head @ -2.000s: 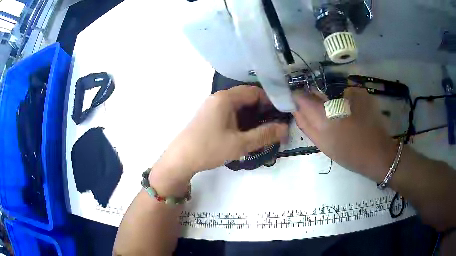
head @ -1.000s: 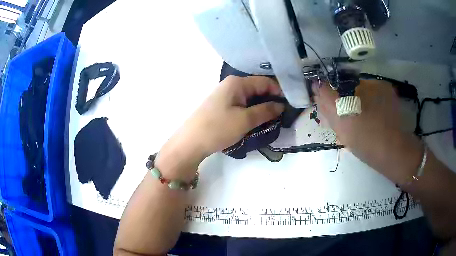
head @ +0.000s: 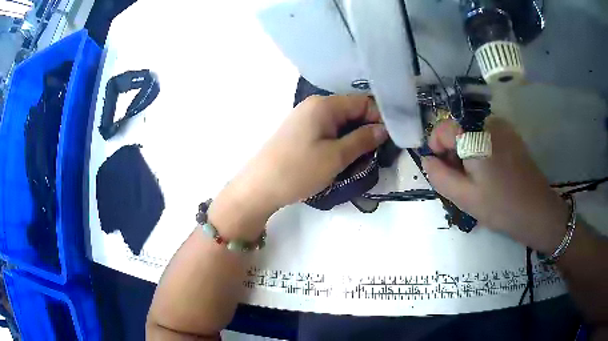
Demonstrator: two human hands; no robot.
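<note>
A part-sewn black pouch (head: 350, 181) with a pale zipper line lies on the white table left of the needle area. My left hand (head: 313, 150) pinches its upper edge, fingertips partly behind the machine's white arm. My right hand (head: 490, 176) is right of the needle area (head: 433, 100), closed around the black thread snips (head: 459, 216), whose end sticks out below the palm. The snips' other end is near the pouch edge, mostly hidden by my fingers. The needle itself cannot be made out.
A black zipper band loop (head: 127, 103) and a flat black body panel (head: 130, 198) lie at left. Blue bins (head: 77, 160), one holding black pieces, stand at the left edge. Cream tension knobs (head: 475, 144) hang above my right hand. A printed ruler (head: 400, 286) runs along the front edge.
My right hand has taken up the snips, which lay on the table at right, and brought them beside the pouch. My left hand still holds the pouch, now slightly further right than at first.
</note>
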